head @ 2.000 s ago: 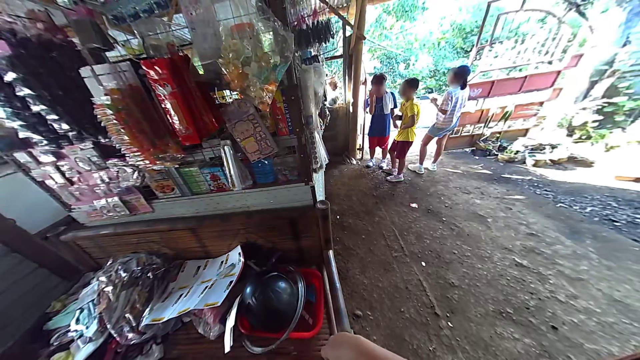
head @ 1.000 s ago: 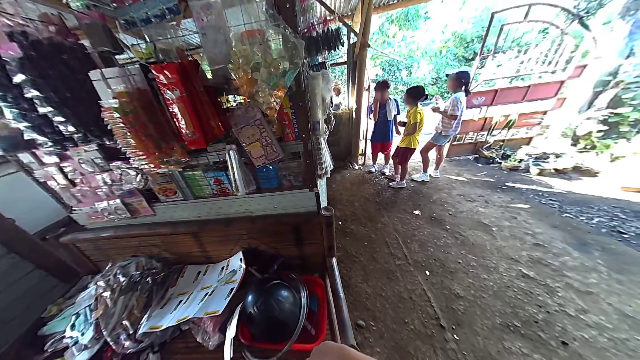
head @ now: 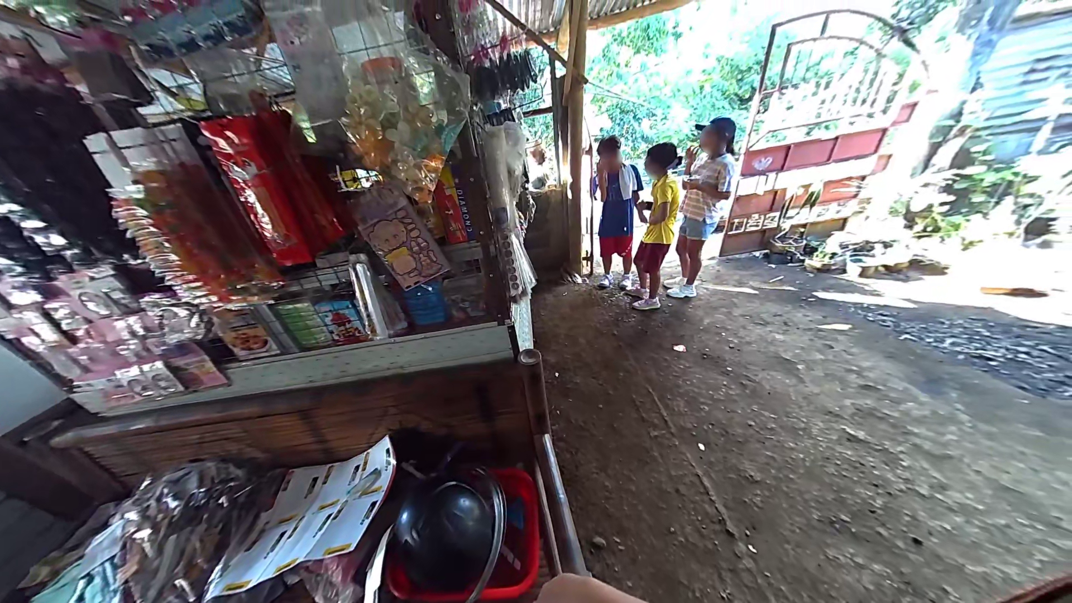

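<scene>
At the bottom edge, just right of a red plastic basin (head: 529,544), a small bare patch of skin (head: 586,589) shows; whether it is a hand or an arm, and which side, I cannot tell. A dark rounded object (head: 448,523) with a curved rim or handle lies in the basin. Left of it, a printed sheet (head: 314,511) rests partly on clear plastic packaging (head: 180,528). Beside the patch runs a metal tube (head: 563,502) at the bench's end. Neither of my hands can be made out.
A wooden bench (head: 335,423) stands below a stall shelf (head: 310,366) hung with packaged goods, among them red packets (head: 260,188). Several people stand by a wooden post (head: 575,142), one in a yellow shirt (head: 664,205). Behind them is a metal gate (head: 812,155); a dirt floor (head: 754,419) lies right.
The patch of skin at the bottom edge showed more two seconds ago, when it looked like part of a hand or forearm beside the basin. The bench goods have stayed put.
</scene>
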